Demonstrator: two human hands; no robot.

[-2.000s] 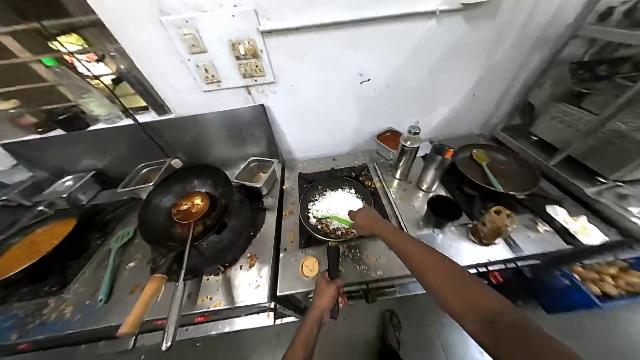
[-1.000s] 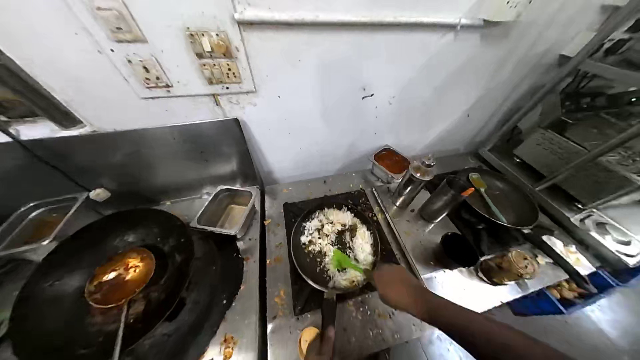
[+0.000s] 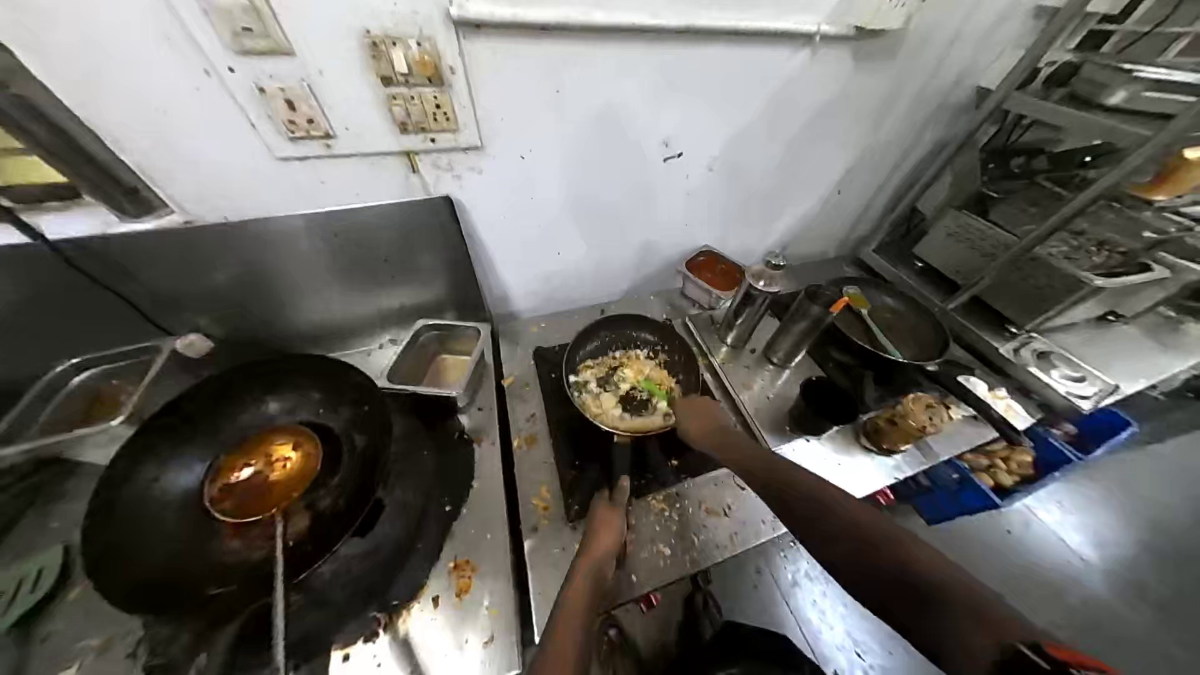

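A black frying pan sits over the black burner area of a steel counter. Rice, now mixed with yellowish-brown bits, lies in it. My left hand grips the pan's black handle from the near side. My right hand, at the pan's right rim, is closed on a green spatula. The spatula's head is in the rice, and its handle is mostly hidden by my fingers.
To the left, a large black wok holds a ladle of oily liquid. Steel containers stand behind. On the right are a tub of red sauce, steel canisters, another frying pan, a dirty jar and blue crates.
The white rice heap has been spread and mixed with the darker bits in the pan. My right hand has kept hold of the green spatula, my left hand the handle. The view has shifted.
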